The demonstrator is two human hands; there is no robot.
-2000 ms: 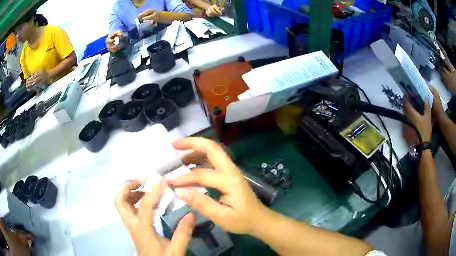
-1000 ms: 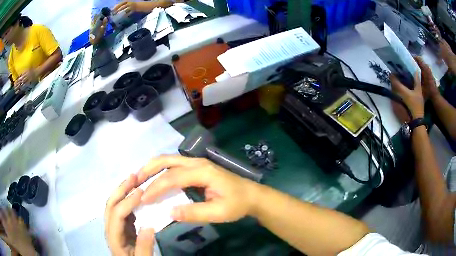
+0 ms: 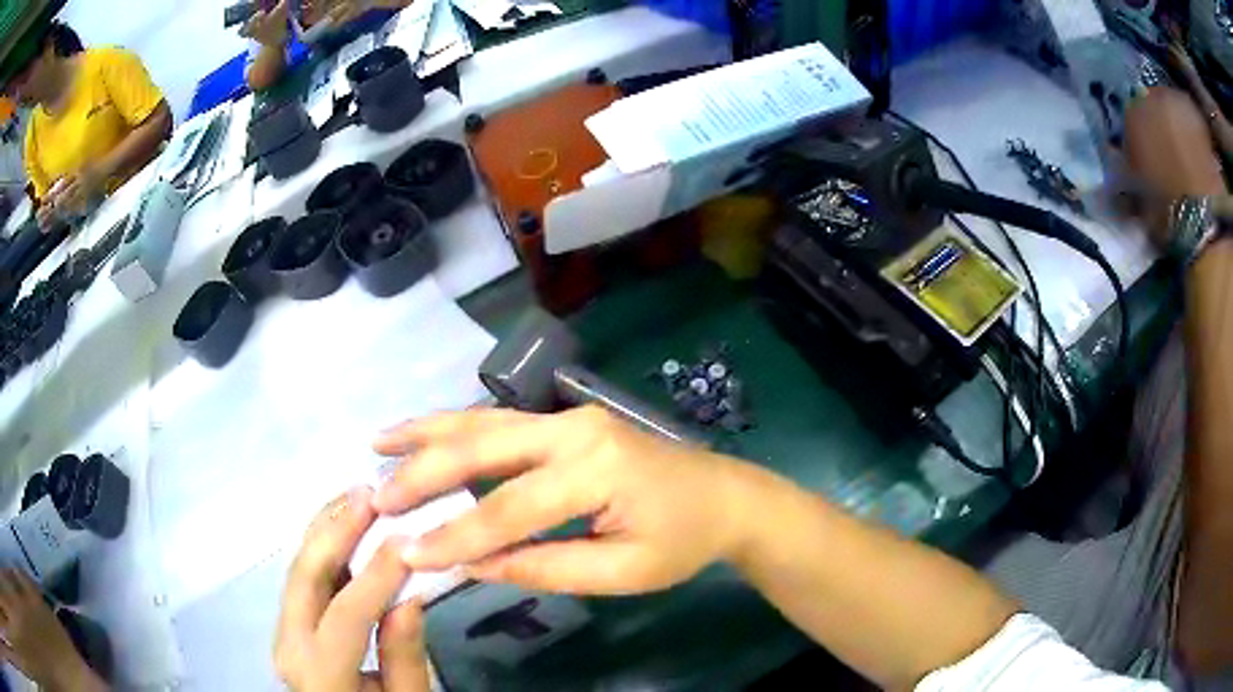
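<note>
A small white carton piece (image 3: pixel 426 527), looking like a box end or insert, is between my two hands low in the picture. My left hand (image 3: pixel 338 595) holds it from the left, cut off by the bottom edge. My right hand (image 3: pixel 582 500) lies over its top with fingers spread across it. A box face with a dark fan picture (image 3: pixel 521 625) shows just below my right hand; its link to the white piece is hidden. A dark grey handheld fan (image 3: pixel 534 362) lies behind my right hand, its handle partly covered.
Small dark parts (image 3: pixel 703 388) lie on the green mat (image 3: pixel 798 446). An open retail box (image 3: pixel 730 122) leans on the red-brown box (image 3: pixel 541 149). The soldering station (image 3: pixel 852 298) stands right. Dark cups (image 3: pixel 383 243) stand on white paper. Other people's hands show at left and right.
The white piece has come lower and my right hand has flattened over it. The grey fan is more exposed than two seconds ago. The person at right has moved their arm, and their box is no longer clearly visible.
</note>
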